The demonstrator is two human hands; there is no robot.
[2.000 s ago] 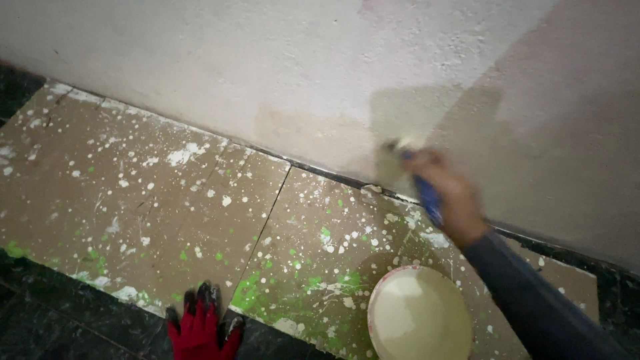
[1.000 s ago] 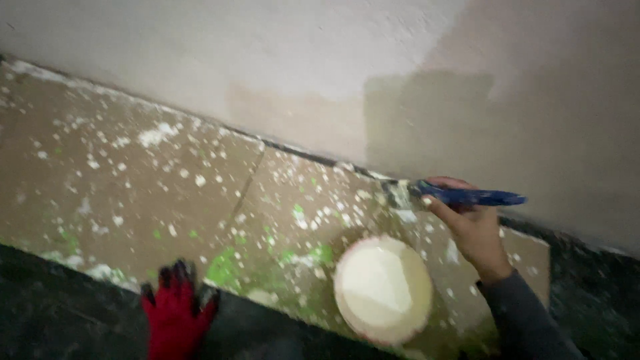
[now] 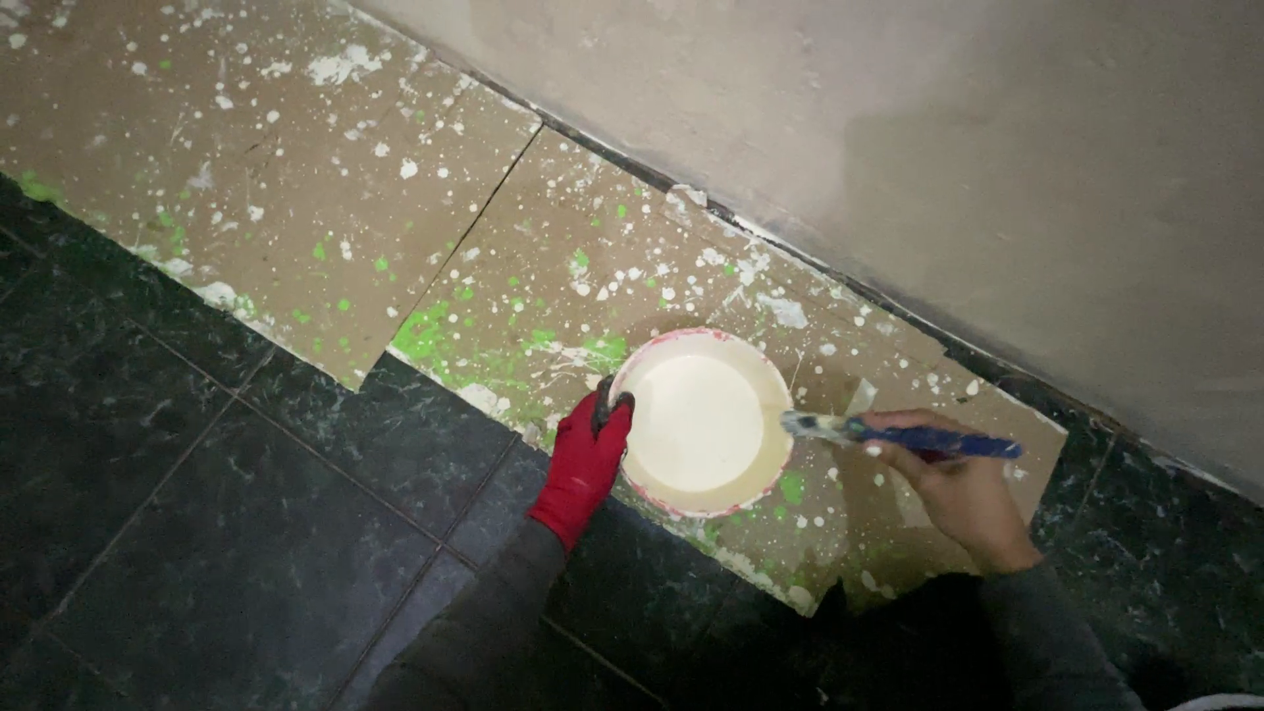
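A round tub of off-white paint [image 3: 696, 423], its rim smeared with red, stands on paint-spattered cardboard [image 3: 474, 267]. In a red glove with dark fingertips, my left hand [image 3: 588, 459] grips the tub's left rim. Bare, my right hand [image 3: 953, 489] holds a blue-handled paintbrush [image 3: 928, 439] level, to the right of the tub. The bristle end, coated with pale paint, is at the tub's right rim; whether it touches the rim I cannot tell.
A pale wall [image 3: 987, 178] runs along the upper right, with a dark gap at its foot beside the cardboard. Dark green marbled floor tiles [image 3: 296, 513] lie on the near side. The cardboard has a seam left of the tub.
My left hand has moved from the cardboard's near edge to the tub's rim and now grips it. The brush has gone from the foot of the wall to the tub's right side.
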